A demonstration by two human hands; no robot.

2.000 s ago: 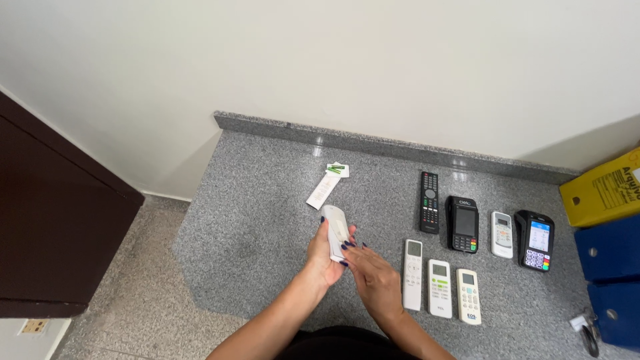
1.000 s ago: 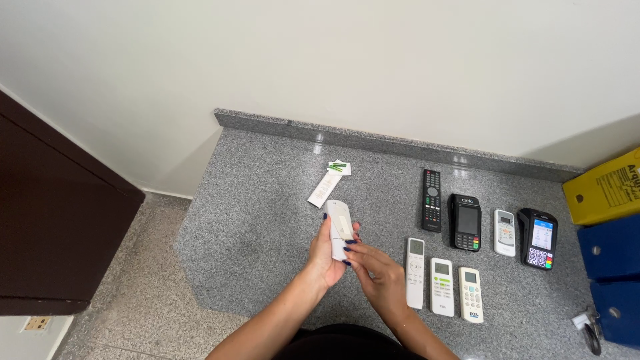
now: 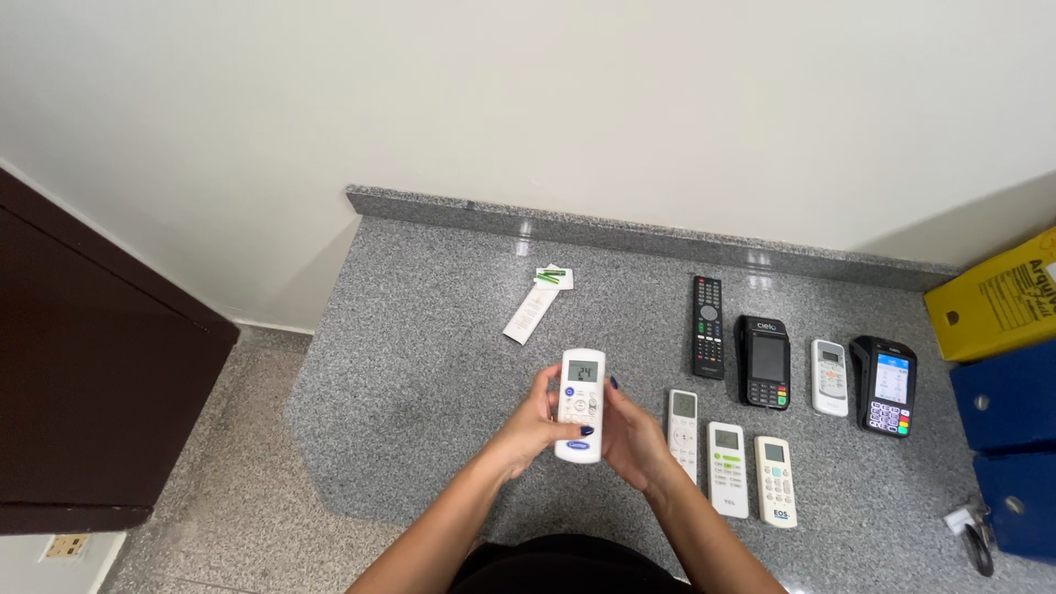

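My left hand (image 3: 528, 429) grips a white Carrier air-conditioner remote control (image 3: 581, 412), its buttons and lit display facing up, the thumb lying across its lower part. At the remote's right edge is my right hand (image 3: 634, 433), fingers partly hidden behind it; whether they grip it is unclear. Beyond the hands, a white paper strip (image 3: 532, 312) and a small white card (image 3: 564, 282) with green batteries (image 3: 550, 275) on it lie on the grey granite counter (image 3: 412, 346). Nearest my right hand on the counter is another white remote (image 3: 683, 433), partly beside the wrist.
Rightward lie a TCL remote (image 3: 728, 470), an EOS remote (image 3: 775, 483), a black remote (image 3: 708, 327), a small white remote (image 3: 829, 377) and two card terminals (image 3: 766, 363) (image 3: 884, 386). Yellow (image 3: 994, 293) and blue (image 3: 1011, 396) file boxes stand at the right edge, keys (image 3: 972, 528) nearby.
The remote in my left hand has turned over; its buttons and display now face up. My right hand has shifted from its lower end to its right side.
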